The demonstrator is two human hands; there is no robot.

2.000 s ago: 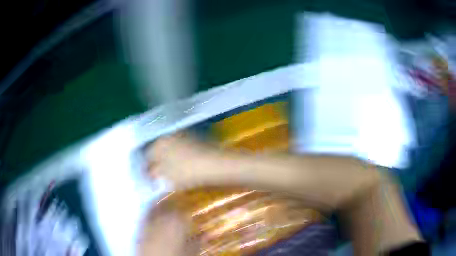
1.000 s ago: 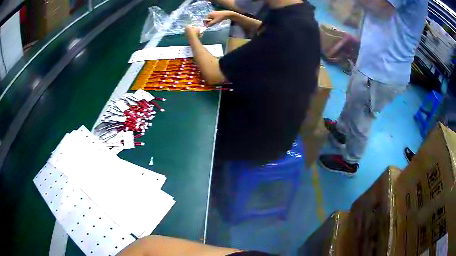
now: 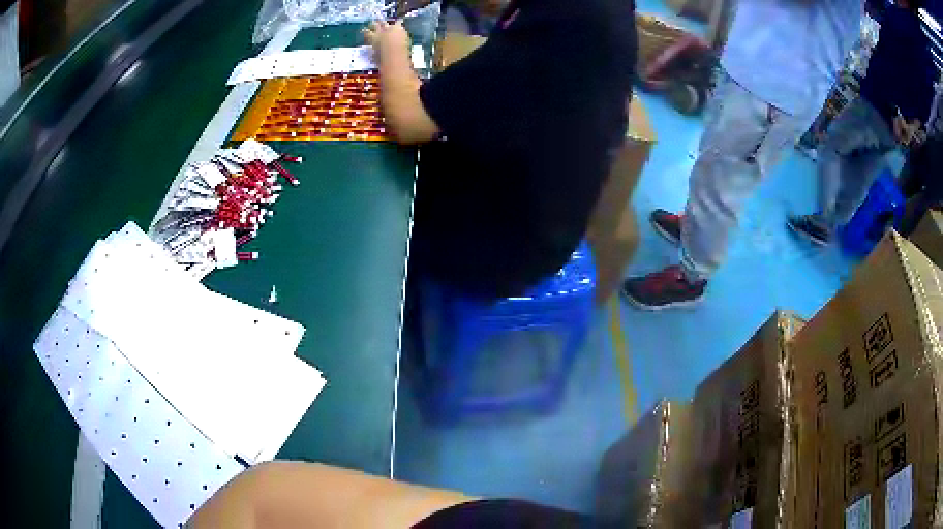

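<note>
White sheets with rows of small dark dots (image 3: 196,341) overlap on the dark green bench top (image 3: 341,227) at lower left. My bare forearm (image 3: 321,498) crosses the bottom edge beside them, with a black sleeve at its right end. Both my hands are out of the picture. Beyond the sheets lies a loose heap of white-labelled units with red wires (image 3: 230,201). Farther off, a block of orange wired units (image 3: 315,107) lies in front of a seated person, with a dotted white strip (image 3: 300,64) behind it.
The person in black (image 3: 527,155) sits on a blue stool (image 3: 507,346). Cardboard boxes (image 3: 858,393) stand at lower right. Others stand on the blue floor. A clear plastic bag (image 3: 331,10) lies at the bench's far end. A dark green surface curves along the left.
Earlier, a blurred view showed arms and hands over orange units. The view has since swung to the seated person and floor, and over the last second the bench has shifted slightly left and up.
</note>
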